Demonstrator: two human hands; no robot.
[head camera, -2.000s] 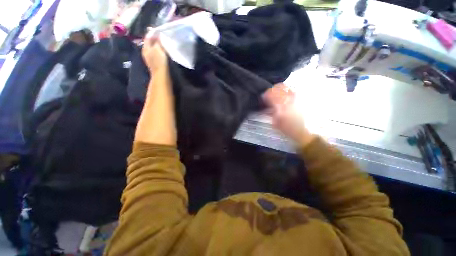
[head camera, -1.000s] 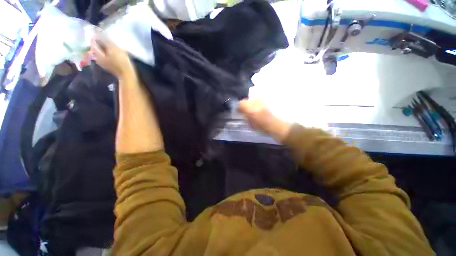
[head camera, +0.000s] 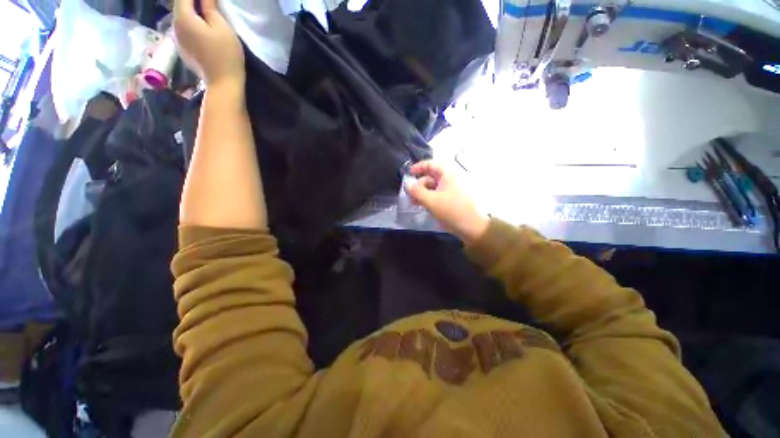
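Note:
The black garment (head camera: 316, 145) hangs from the table over its front edge toward my lap. A white piece (head camera: 261, 30) lies against its upper part. My left hand (head camera: 208, 43) is at the top of the picture, cut off by the edge, at the white piece's left side; its fingertips are partly out of view. My right hand (head camera: 434, 190) pinches the garment's right edge at the table front. The white sewing machine (head camera: 633, 38) stands to the right, its presser foot (head camera: 558, 90) apart from the garment.
Thin tools (head camera: 727, 184) and black-handled shears (head camera: 757, 175) lie at right. A marked ruler strip (head camera: 633, 216) runs along the front table edge. A black garment pile (head camera: 128, 274) is at left, with a white plastic bag (head camera: 94, 64) and a pink-and-white spool (head camera: 156, 77) above it.
My left hand has moved up to the top edge with the white piece beside it. My right hand has moved left and slightly down along the garment edge. The camera view has shifted.

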